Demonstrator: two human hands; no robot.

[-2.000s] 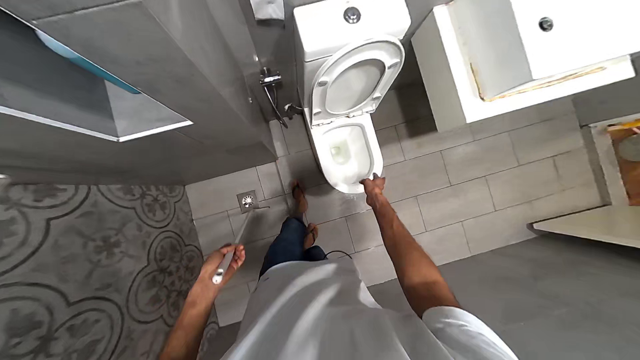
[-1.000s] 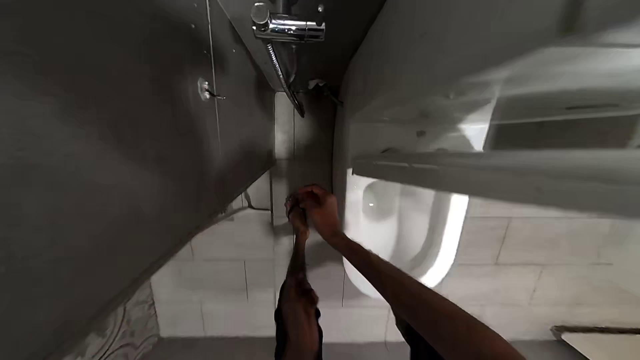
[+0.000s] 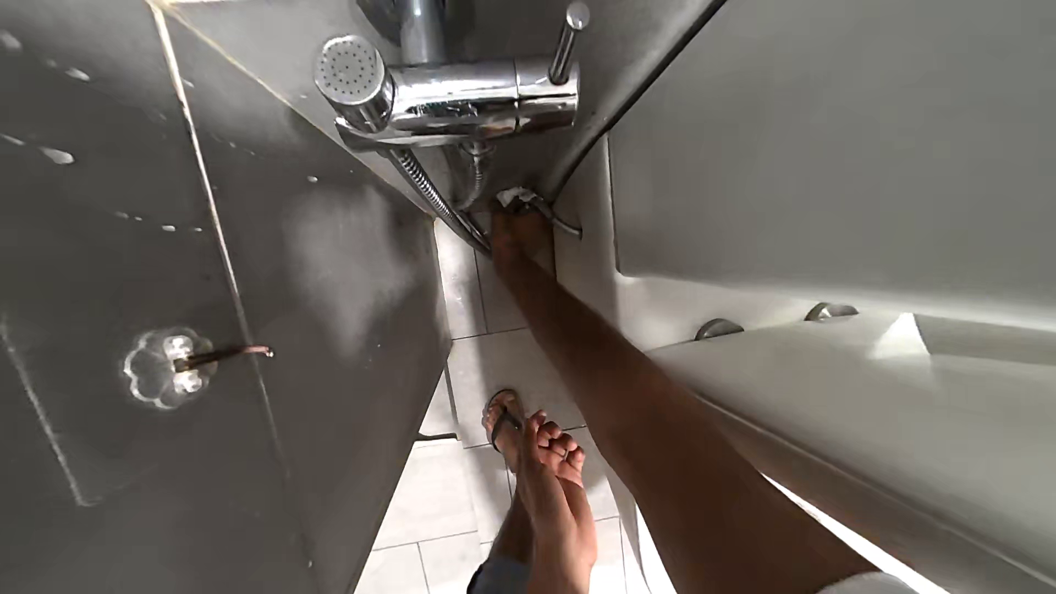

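My right hand (image 3: 513, 231) reaches down into the shadow beside the toilet, at the wall valve (image 3: 521, 200), which has something whitish on it. A thin flexible hose (image 3: 563, 221) runs from there to the toilet's side. The fingers are too dark to tell whether they grip the valve. Lower down, my left hand (image 3: 561, 450) is palm up with loosely curled fingers and nothing seen in it. It hangs over my foot in a flip-flop (image 3: 504, 419). The white toilet (image 3: 792, 363) fills the right side.
A chrome shower mixer (image 3: 478, 99) juts out above my right hand, with a handheld spray head (image 3: 351, 73) and a metal hose (image 3: 429, 190). On the left, a grey wall panel (image 3: 330, 272) carries a clear hook (image 3: 173, 367). Floor tiles (image 3: 437, 495) show between panel and toilet.
My right hand has gone from the toilet bowl's rim to the wall valve. The slim tool seen earlier in my left hand no longer shows there. The view has moved much closer to the wall.
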